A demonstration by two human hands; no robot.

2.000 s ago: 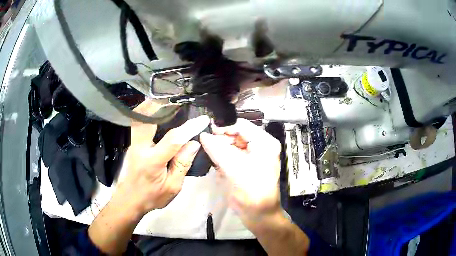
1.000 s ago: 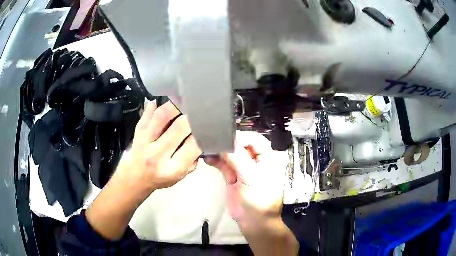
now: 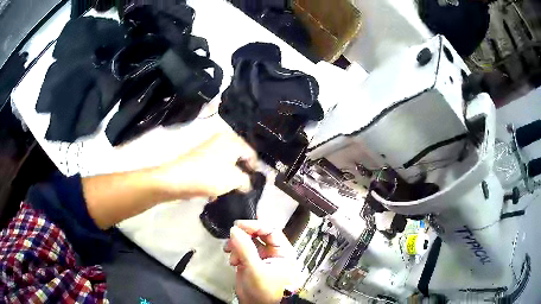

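A small black fabric piece (image 3: 231, 211) with a rounded edge hangs below my left hand, over the white tabletop. My left hand (image 3: 222, 163) is blurred, with its fingers closed on the piece's upper end. My right hand (image 3: 264, 261) is below, its fingertips bent together at the piece's lower right edge; whether they pinch it is unclear. The off-white sewing machine (image 3: 409, 113) stands to the right, and its needle area is largely hidden. A narrow dark metal machine bed (image 3: 308, 193) lies right of my hands.
A heap of black pieces (image 3: 160, 77) lies at the upper left. Another black heap (image 3: 267, 101) lies between it and the machine. A brown object (image 3: 326, 27) is at the top. A white spool or bottle with a yellow label (image 3: 415, 244) and metal parts are at the lower right.
The view has swung left and tilted. Both hands now show clear of the machine head, with the black piece away from the needle area. The second black heap has come into view.
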